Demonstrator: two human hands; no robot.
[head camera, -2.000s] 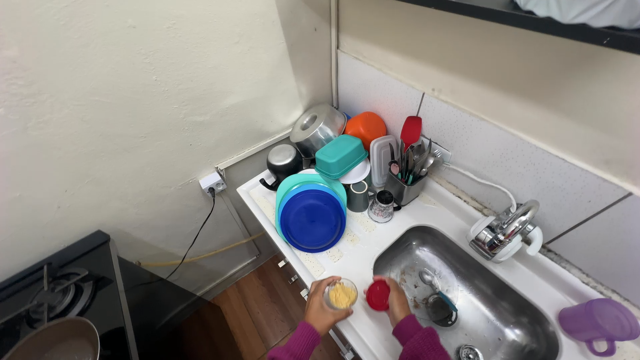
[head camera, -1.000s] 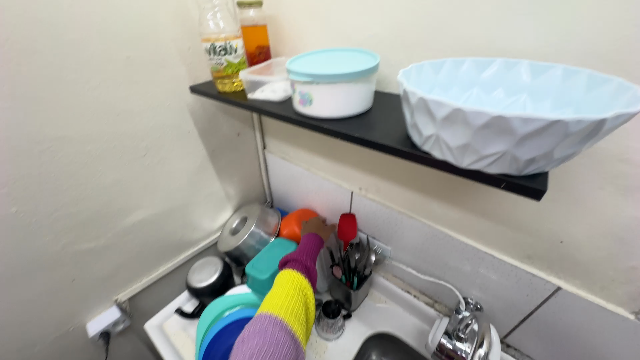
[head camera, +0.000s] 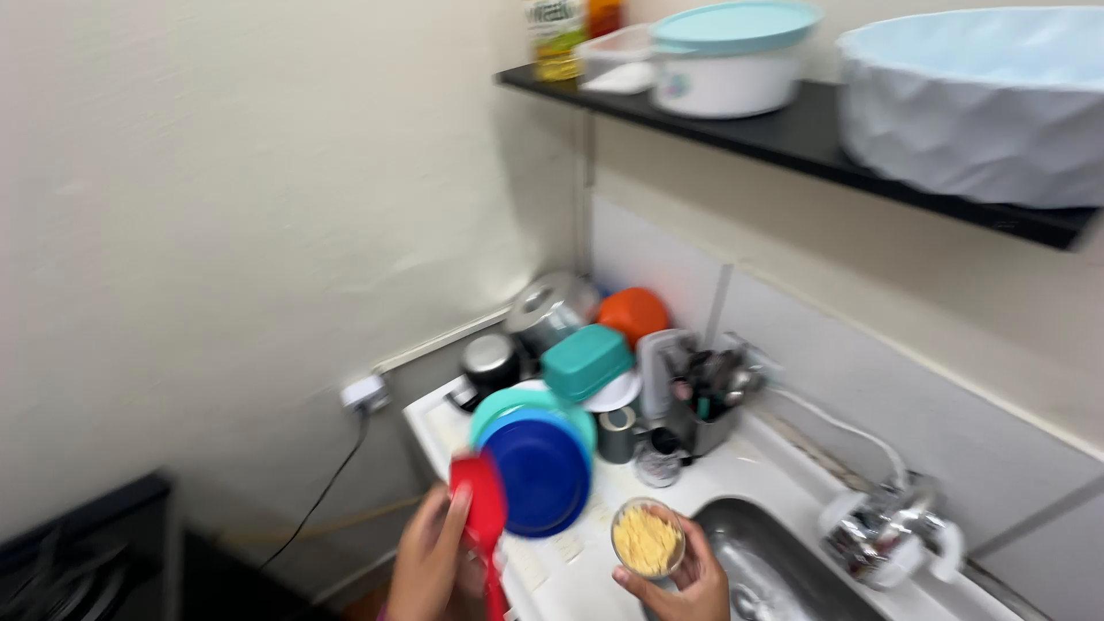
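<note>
At lower centre, my left hand (head camera: 435, 548) grips a red spatula (head camera: 479, 500) near its head, with the handle pointing down. My right hand (head camera: 681, 573) holds a small clear glass bowl (head camera: 649, 538) of pale yellow, crumbly food, above the counter beside the sink (head camera: 768, 561). A dark blue round plate or lid (head camera: 539, 474) lies just behind the spatula. Farther back stands a metal utensil holder (head camera: 703, 423) full of cutlery.
A teal container (head camera: 588, 362), an orange bowl (head camera: 634, 315), pots and a grey mug (head camera: 617, 435) crowd the counter's back corner. The faucet (head camera: 893, 530) stands at right. A black shelf (head camera: 776, 129) with containers overhangs the counter. A stove (head camera: 82, 552) is at lower left.
The red spatula, in the utensil holder in the earlier frames, is now in my left hand. The yellow food's bowl was in my left hand two seconds ago and is now in my right.
</note>
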